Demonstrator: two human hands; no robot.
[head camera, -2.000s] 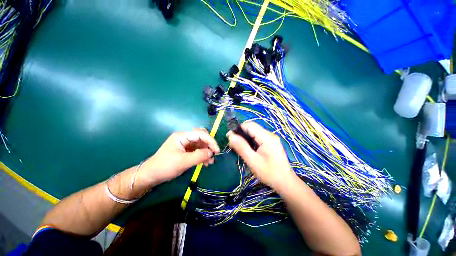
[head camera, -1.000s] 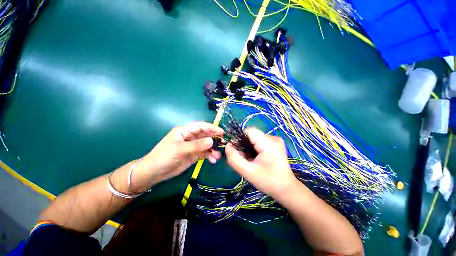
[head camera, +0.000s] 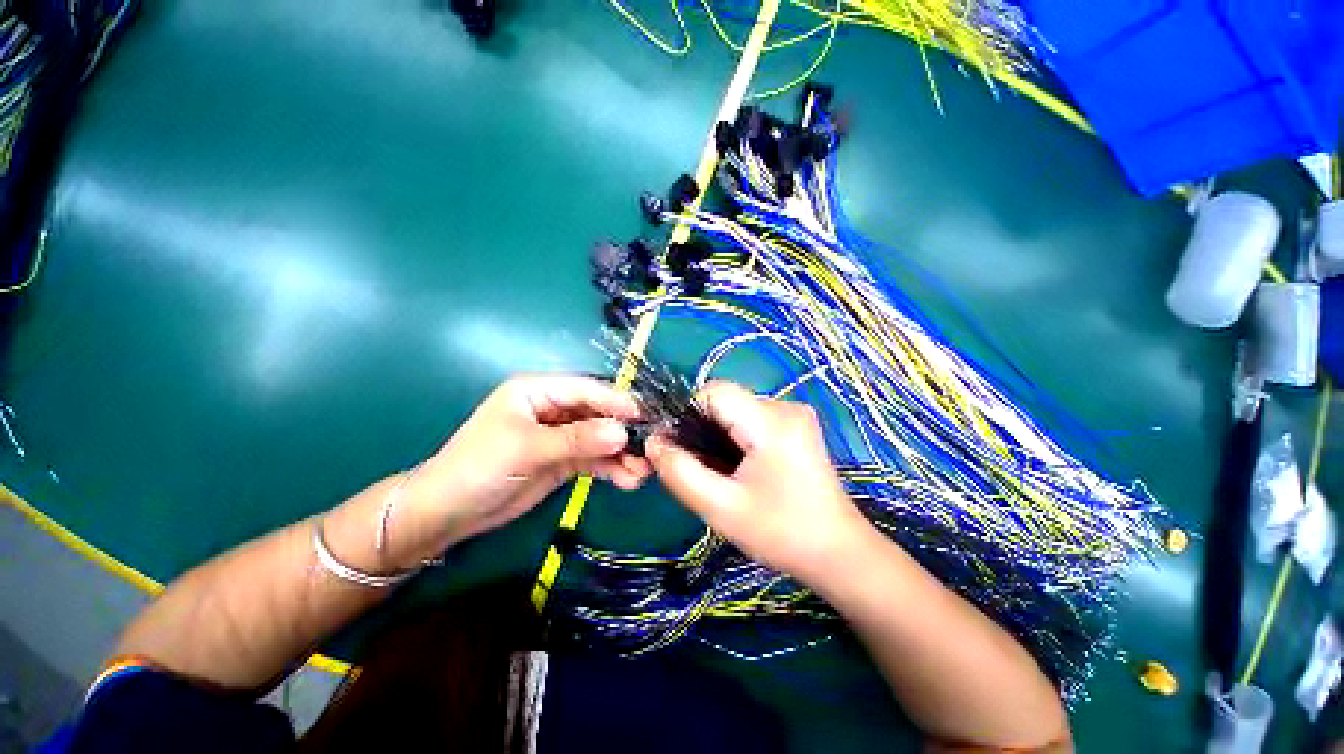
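Note:
My left hand (head camera: 553, 439) pinches a small black connector housing (head camera: 638, 438) between thumb and fingers. My right hand (head camera: 767, 469) is closed on a bunch of thin black wires (head camera: 675, 401), whose tips fan out up and to the left. The fingertips of both hands meet at the housing, and they hide much of it. A large fanned bundle of white, blue, yellow and black harness leads (head camera: 899, 361) lies to the right, with black connectors (head camera: 781, 148) at its upper-left end.
Yellow tape (head camera: 727, 125) crosses the green table (head camera: 295, 221) under my hands. A yellow wire bundle (head camera: 943, 27) lies at the top, beside a blue bin (head camera: 1179, 89). White translucent containers (head camera: 1223, 259) and small clear bags (head camera: 1275, 501) are at the right edge. Another harness bundle shows at far left.
My hands have come together at the housing, with the right fingertips now against it. The black wires have spread from a tight bunch into a fan pointing up-left.

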